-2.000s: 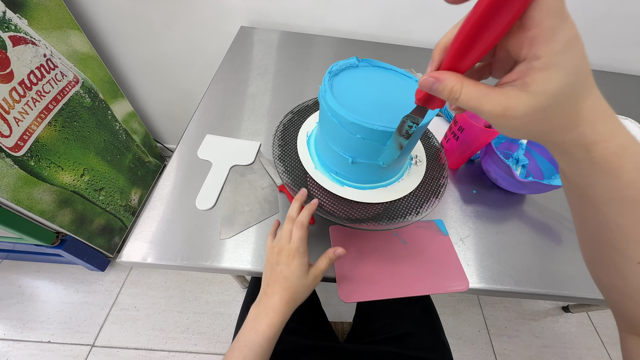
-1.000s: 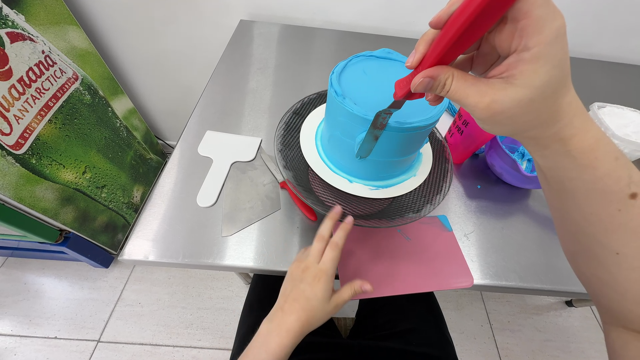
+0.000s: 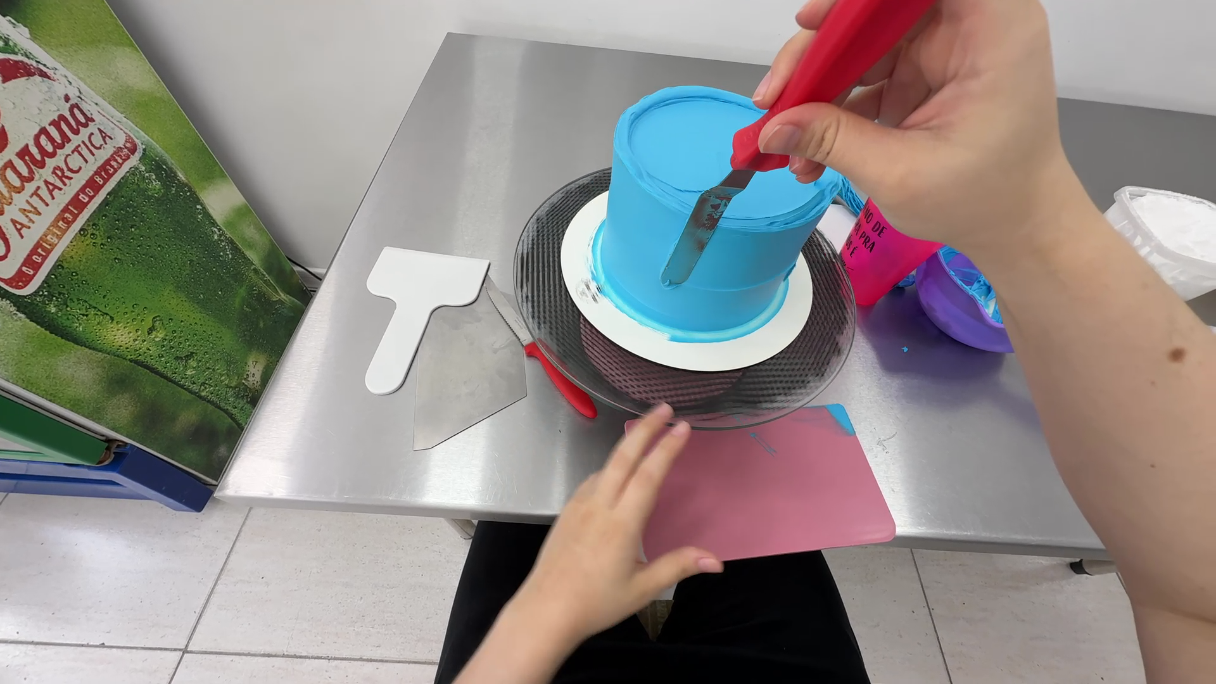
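A round cake covered in blue frosting (image 3: 655,228) stands on a white cake board (image 3: 698,359), which rests on a dark textured turntable with a clear rim (image 3: 807,375). My right hand (image 3: 902,123) holds an offset spatula by its red handle (image 3: 826,71). Its frosting-smeared metal blade (image 3: 701,228) points down and lies against the cake's near side. My left hand (image 3: 622,522) is empty with fingers spread, its fingertips at the turntable's near edge, over the left part of a pink plastic mat (image 3: 779,489) that has a blue smear at one corner.
Left on the steel table (image 3: 380,465) lie a white scraper (image 3: 408,304), a metal triangular scraper (image 3: 465,380) and a red-handled knife (image 3: 560,380). To the right are a pink cup (image 3: 879,252), a purple bowl (image 3: 959,309) with blue frosting and a white tub (image 3: 1164,237). A drink poster panel (image 3: 142,266) stands left.
The spatula has moved from the cake's right side to its near side with my right hand. My left hand has moved right, away from the red-handled knife.
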